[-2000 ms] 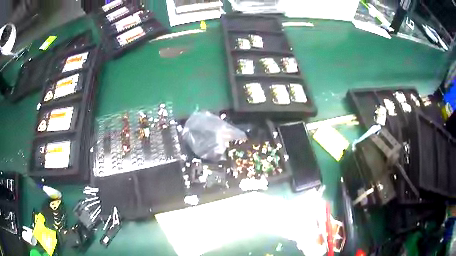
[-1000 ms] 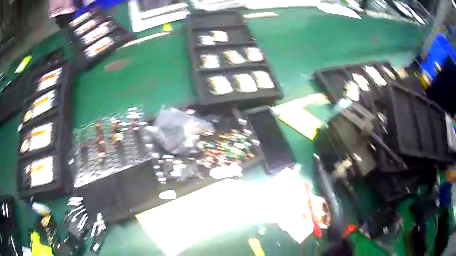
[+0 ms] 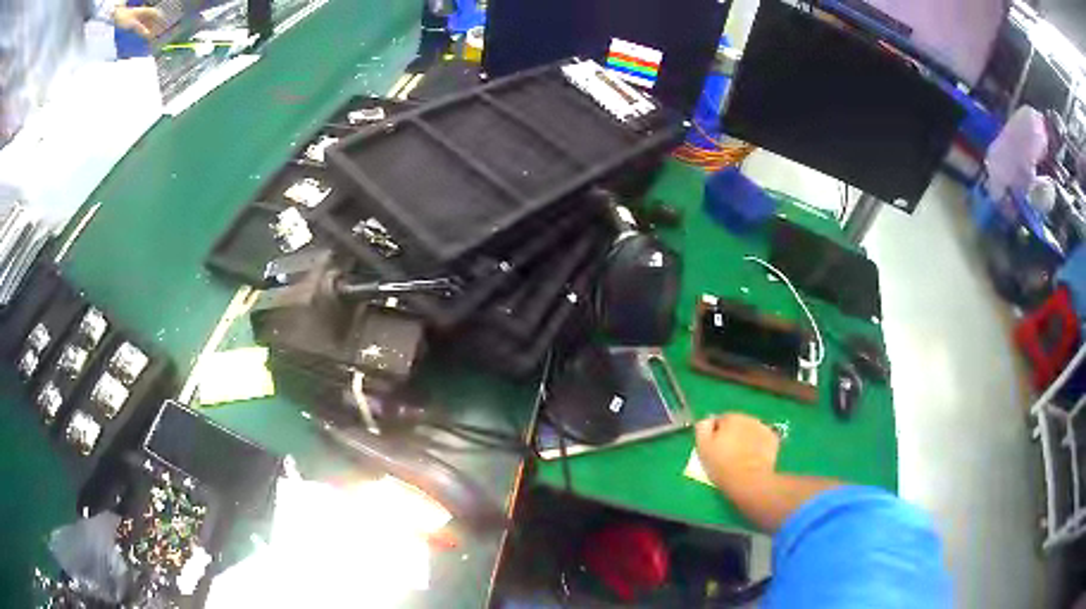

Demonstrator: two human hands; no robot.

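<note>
My right hand (image 3: 736, 452), bare, reaches in from the lower right with a blue sleeve. Its fingers are curled at the near edge of the side bench, and whether they hold anything cannot be told. A small pale yellow piece (image 3: 698, 469) shows just below the fingers. A grey-framed flat panel (image 3: 655, 400) lies left of the hand. Beyond the hand, a dark phone-sized device (image 3: 753, 339) sits in a brown fixture with a white cable (image 3: 800, 297). My left hand is not in view.
Stacked black compartment trays (image 3: 476, 167) stand left of the side bench, beside a dark clamp-like tool (image 3: 339, 327). Monitors (image 3: 840, 101) stand behind. A computer mouse (image 3: 847, 389) lies right. Bright white paper (image 3: 345, 547) is lower left. Another person's hand (image 3: 137, 22) shows top left.
The view has swung right from the main bench to the side bench. My right hand and blue sleeve have come into view. The parts trays now sit at the left.
</note>
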